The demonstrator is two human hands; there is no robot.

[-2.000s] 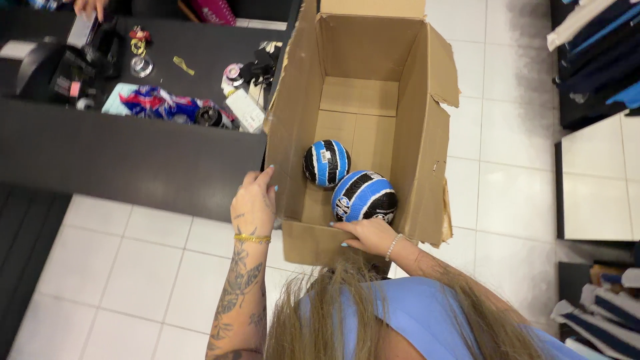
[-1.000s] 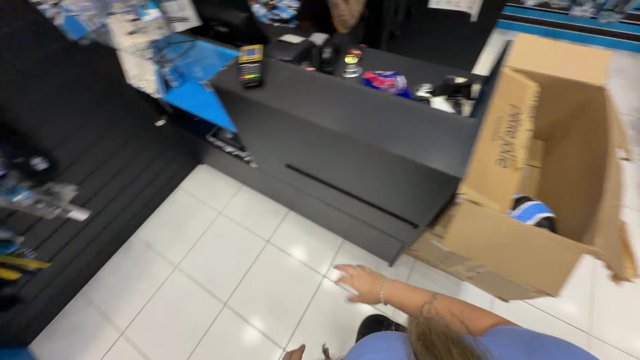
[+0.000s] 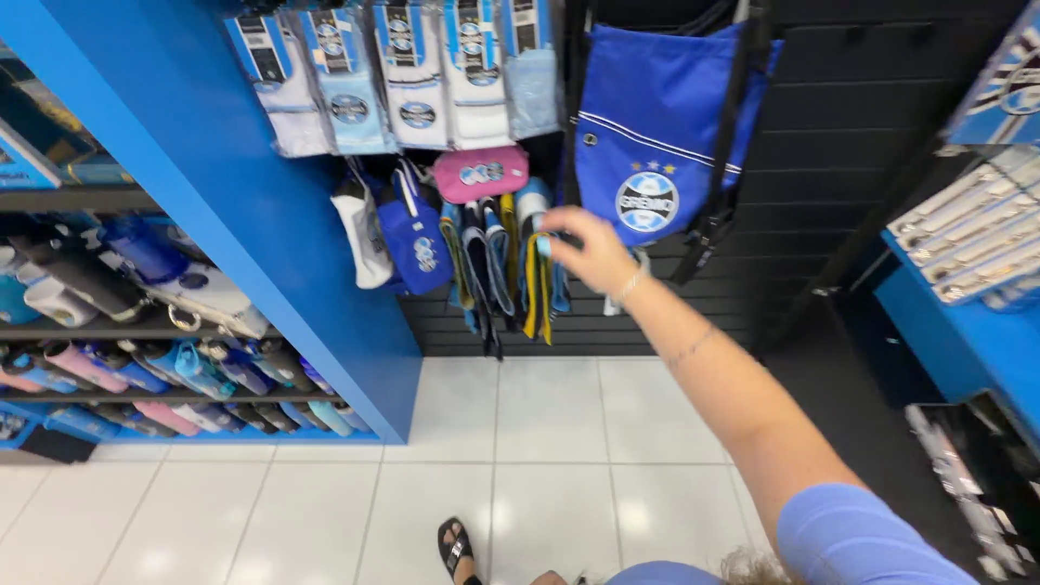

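Note:
My right hand (image 3: 591,250) reaches out to a black slatted wall display, its thumb and fingers apart at the hanging striped strips of fabric (image 3: 538,280). Whether the fingertips touch them I cannot tell. These strips are blue, black, white and yellow. Just above hangs a pink zip pouch (image 3: 481,174), with a blue pouch (image 3: 416,236) and a white pouch (image 3: 362,231) to its left. A blue drawstring bag (image 3: 662,130) hangs right above my hand. Packaged socks (image 3: 410,81) hang in a row at the top. Of my left hand nothing recognizable shows.
A blue shelf panel (image 3: 244,203) stands at the left, beside shelves of bottles (image 3: 195,370) and mugs. At the right is a blue display unit (image 3: 942,317) with packaged items (image 3: 971,227) above it. White floor tiles (image 3: 536,414) lie below, with a sandaled foot (image 3: 455,544).
The view has swung from the counter and the cardboard box with balls to a wall display. My right hand, at the box's edge two seconds ago, is now out at the hanging goods.

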